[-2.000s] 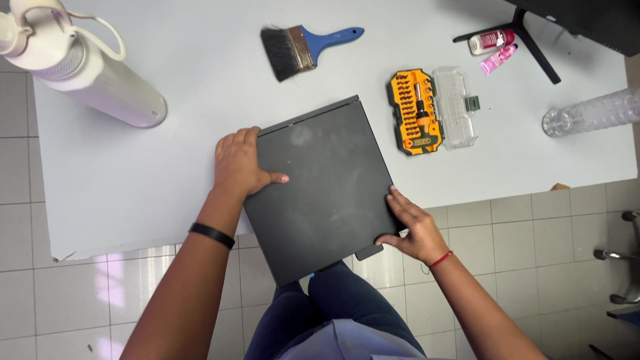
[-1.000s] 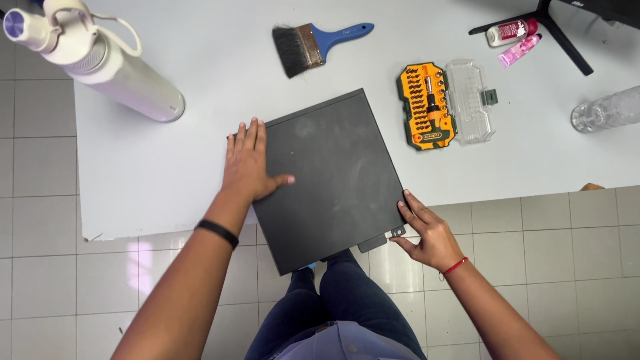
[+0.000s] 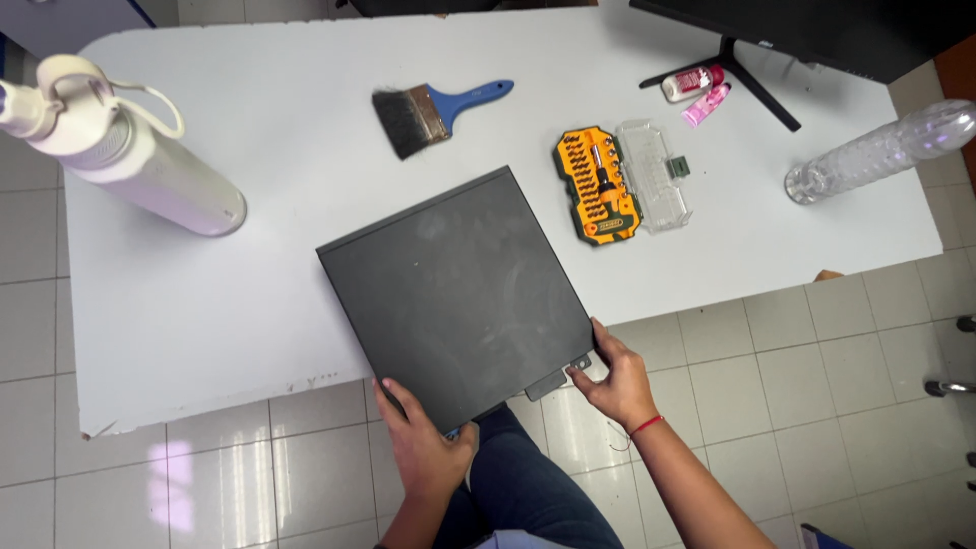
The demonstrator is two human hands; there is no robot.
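Observation:
A flat black metal computer case [image 3: 457,297] lies at an angle over the front edge of the white table, its near end jutting past the edge. My left hand [image 3: 427,442] grips its near left corner, with the thumb at the near side and the fingers along the left side. My right hand [image 3: 618,377] holds the near right corner, thumb by a small metal tab with holes. Beyond the case lies a paintbrush [image 3: 435,110] with black bristles and a blue handle. Right of the case sits an open orange and green screwdriver bit set [image 3: 598,187] with a clear lid.
A white drinking bottle [image 3: 168,183] stands on the table [image 3: 191,320] at the left. At the right are a clear plastic bottle [image 3: 862,156], a black monitor [image 3: 823,30] on its stand, a small bottle [image 3: 686,84] and a pink tube [image 3: 707,105]. Chair parts show at the far right.
My left hand has moved from the case's upper left side to its near left corner. My right hand stays at the near right corner. The view has shifted.

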